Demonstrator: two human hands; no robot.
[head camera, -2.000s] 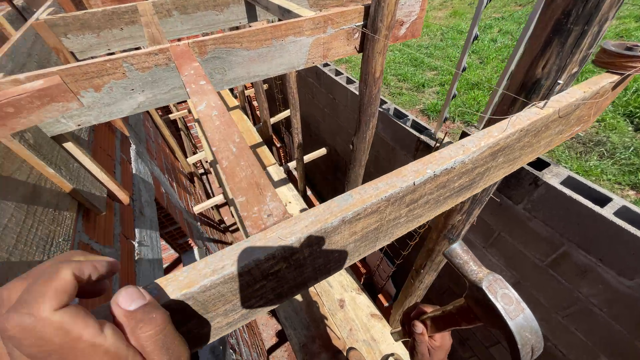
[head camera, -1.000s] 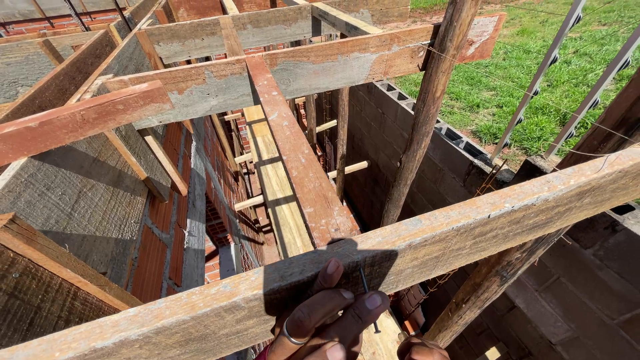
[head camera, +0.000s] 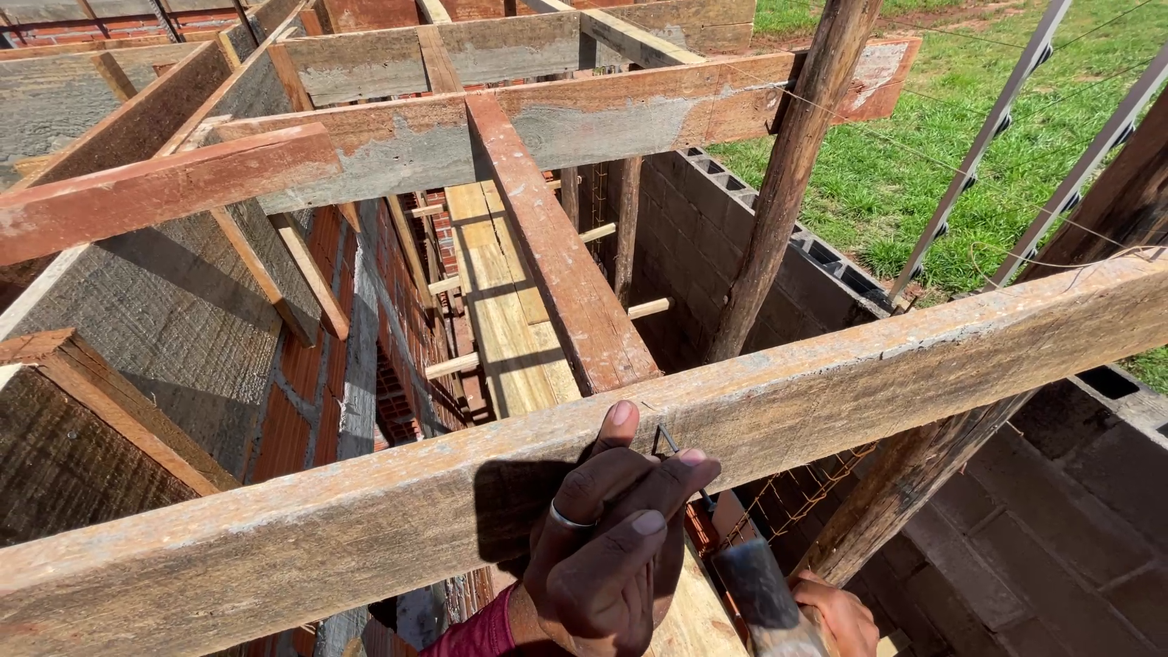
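Note:
My left hand (head camera: 611, 538), with a ring on one finger, pinches a nail (head camera: 669, 440) against the near face of a long wooden board (head camera: 365, 511) that crosses the view. Beyond the board, the end of a reddish timber (head camera: 557, 265) meets it just above my fingers. Low in the frame my right hand (head camera: 835, 611) grips a hammer, partly cut off by the frame's edge. The dark hammer head (head camera: 753, 579) is just below and right of the nail.
Wooden formwork boards (head camera: 630, 119) cross ahead, with round posts (head camera: 794, 182) at the right. Below lie pale planks (head camera: 502, 310) between a brick wall (head camera: 319, 365) and a concrete block wall (head camera: 693, 219). Thin wires run over the grass (head camera: 967, 137) side.
My left hand has moved from gripping the board's left part to holding a nail at its face. The hammer head, raised at the right two seconds ago, is now low beside the nail.

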